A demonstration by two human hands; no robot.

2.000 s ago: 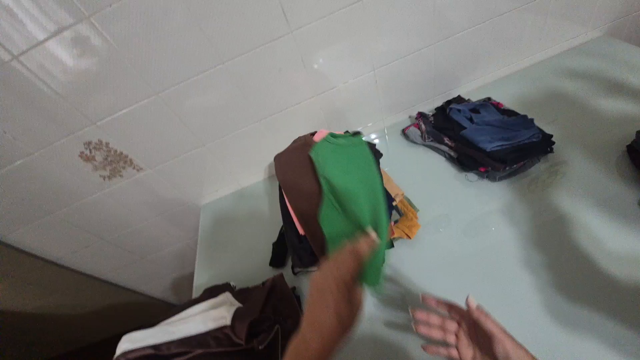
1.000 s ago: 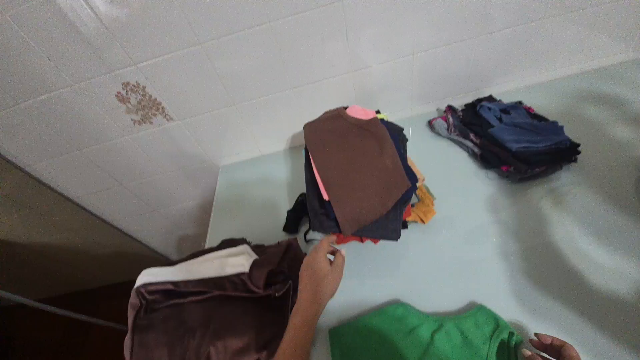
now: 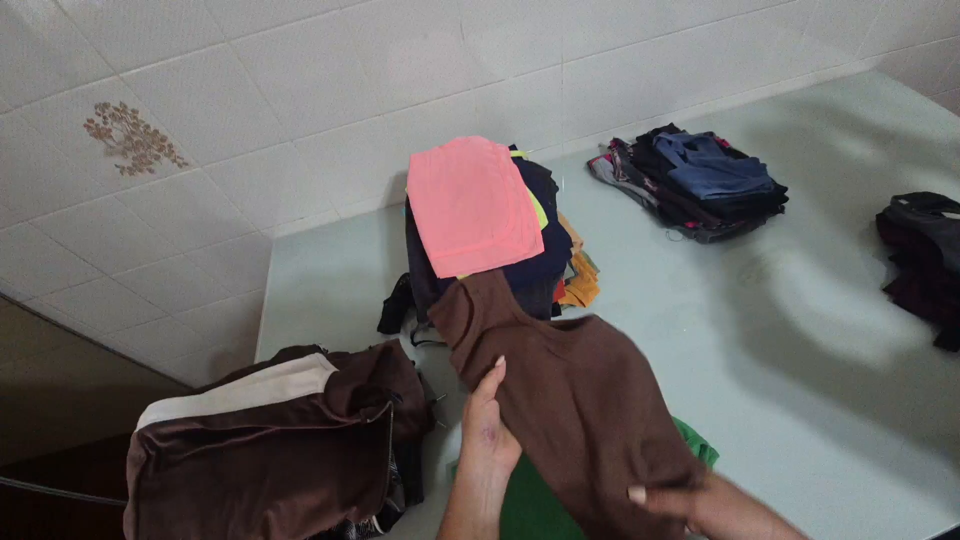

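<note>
A brown garment (image 3: 577,390) hangs unfolded between my hands. My left hand (image 3: 489,420) grips its left side, thumb on top, fingers hidden beneath the cloth. My right hand (image 3: 671,501) pinches its lower right part and is slightly blurred. Behind it rises a pile of folded clothes, with a pink garment (image 3: 476,210) on top and navy cloth (image 3: 546,202) and orange cloth (image 3: 581,281) lower down. A green garment (image 3: 532,499) lies on the pale table (image 3: 757,360), partly covered by the brown one.
A dark brown garment with a white stripe (image 3: 270,457) lies at the near left. A stack of dark and blue folded clothes (image 3: 712,176) sits toward the back right, and more dark clothing (image 3: 922,255) is at the right edge. A tiled wall (image 3: 420,82) runs behind the table.
The green garment has gone from the pile to the table in front. The brown garment, on top of the pile one second ago, is now in both my hands, leaving the pink one uncovered.
</note>
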